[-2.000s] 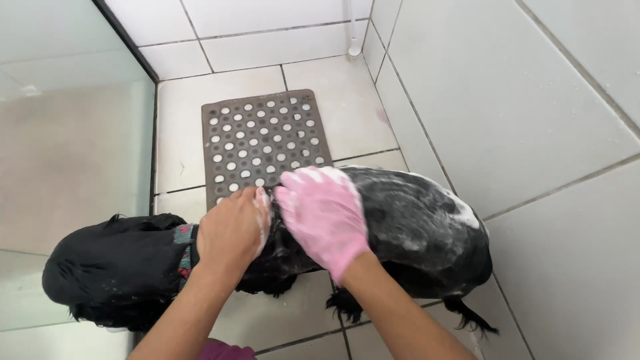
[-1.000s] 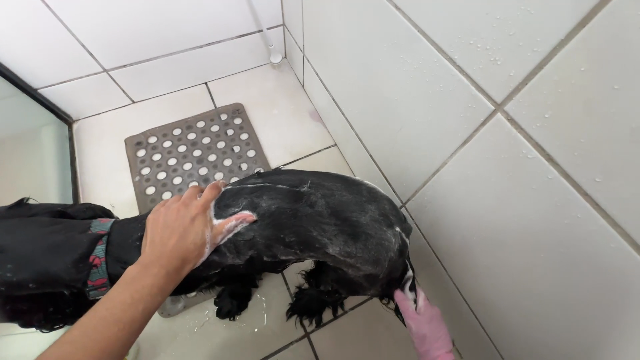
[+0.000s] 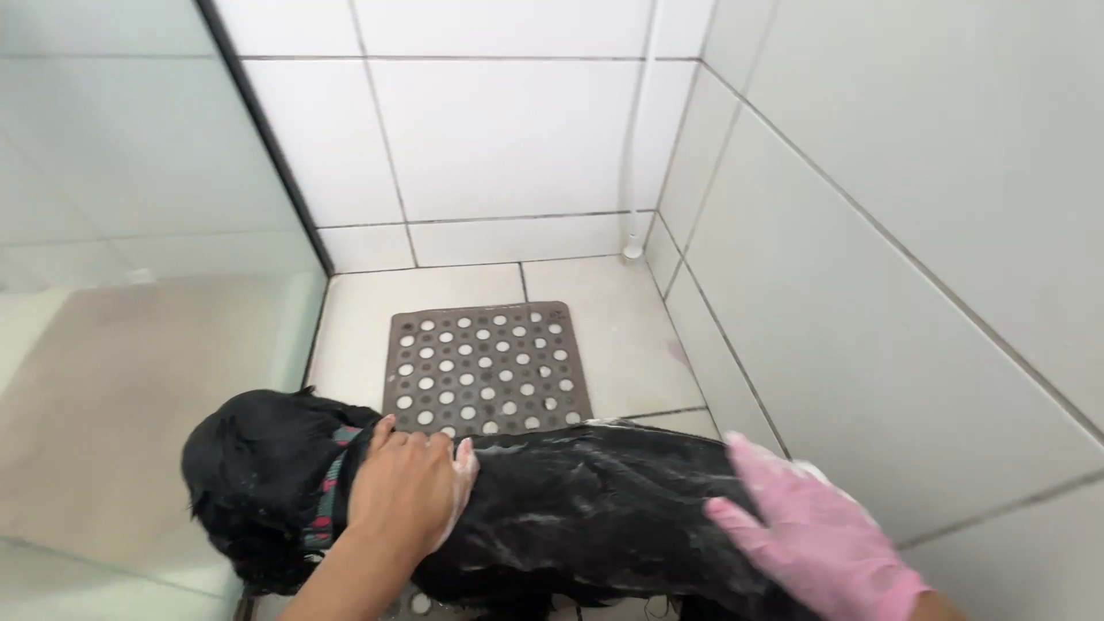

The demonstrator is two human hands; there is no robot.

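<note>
A wet black dog with streaks of white lather stands across the lower part of the view, its head at the left. Around its neck is a patterned collar in green and red. My bare left hand rests on the dog's shoulders just behind the collar, with lather on the thumb side. My right hand, in a pink glove with suds on it, lies at the dog's rump with fingers spread. Neither hand is closed around anything.
A grey rubber shower mat with round holes lies on the tiled floor beyond the dog. A glass panel stands on the left, a tiled wall on the right. A thin white pipe runs down near the back corner.
My gloved hand was beside my left hand at first, then low behind the dog's rear, and is now up on its rump. My left hand has stayed near the shoulders. The view has shifted.
</note>
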